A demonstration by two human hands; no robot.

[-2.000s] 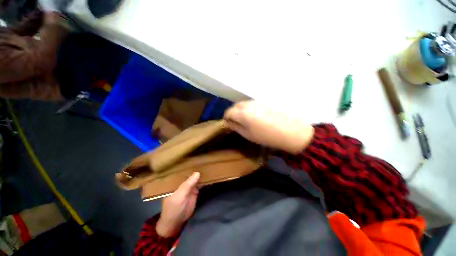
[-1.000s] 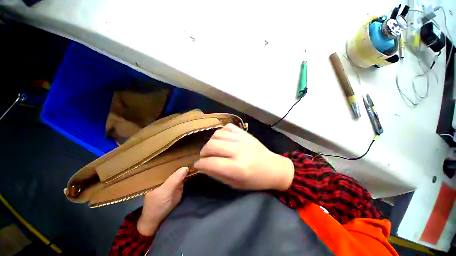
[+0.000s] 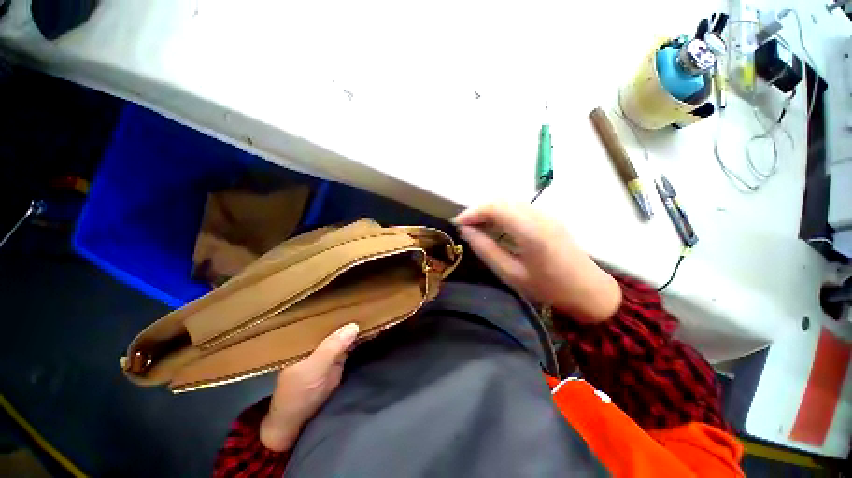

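A tan-brown handbag body [image 3: 271, 303] lies over my lap with its mouth open, showing the brown inside and pale edges. Small gold rings show at both ends. My left hand [image 3: 313, 378] holds its near edge, thumb on top and the other fingers hidden beneath. My right hand [image 3: 523, 247] is beside the bag's right end, by the table edge. Its thumb and fingertips are close together near the gold ring; whether they pinch a thread or the bag's end cannot be made out.
A white-covered table [image 3: 374, 84] bears a green-handled tool [image 3: 545, 154], a wooden-handled tool [image 3: 618, 159], dark snips [image 3: 676, 210] and a blue bottle [image 3: 684, 70] in a cream cup. A blue bin [image 3: 140, 210] below holds brown pieces.
My right hand has moved from inside the bag's mouth to beyond its right end. The mouth shows more openly. My left hand still holds the near edge.
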